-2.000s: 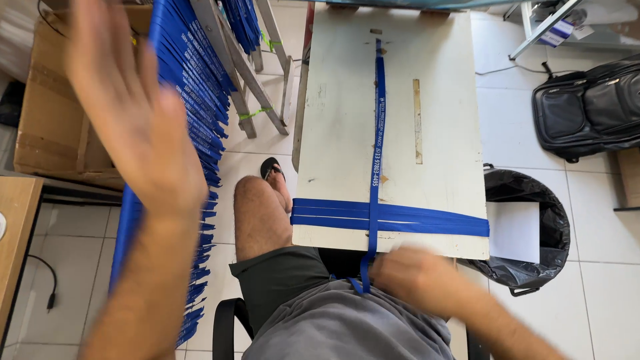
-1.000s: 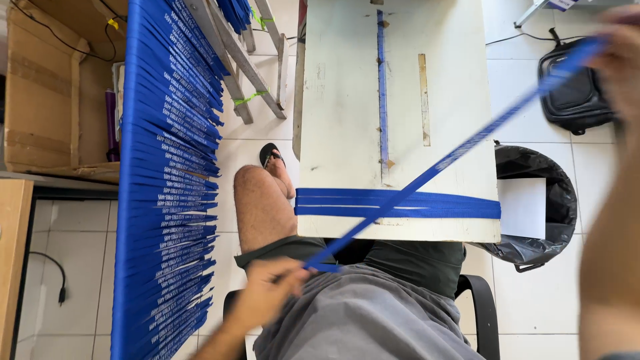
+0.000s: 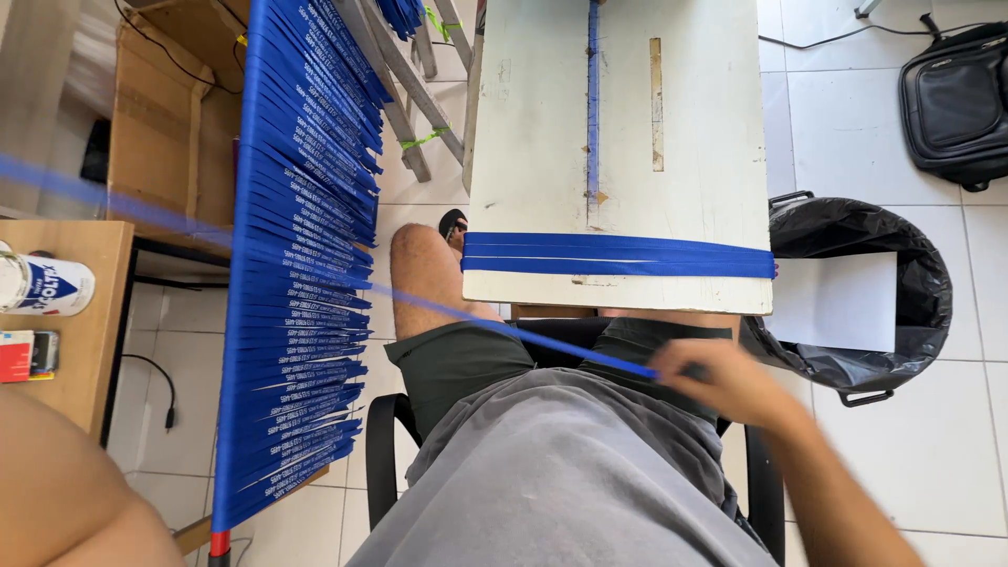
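My right hand (image 3: 701, 374), blurred, grips one end of a narrow blue ribbon (image 3: 449, 315) just above my lap. The ribbon runs taut up to the left, across a rack of hanging printed blue ribbons (image 3: 307, 236), and leaves the view at the left edge. Only my left arm (image 3: 71, 488) shows at the lower left; its hand is outside the view. In front of me is a white board (image 3: 535, 157) with blue ribbon bands (image 3: 614, 256) wrapped around its near end. A blue strip (image 3: 593, 102) lies lengthwise in a slot of the board.
A black-lined bin (image 3: 921, 276) with a white sheet (image 3: 843, 303) stands right of the board, a black backpack (image 3: 957, 102) beyond. Left are a wooden table (image 3: 79, 394) with a paint can (image 3: 59, 285), a cardboard box (image 3: 153, 142) and a ladder (image 3: 409, 87).
The ribbon ran from my left hand near my lap up to my right hand at the upper right; now my right hand holds it low, and it stretches left. My left hand has left the view.
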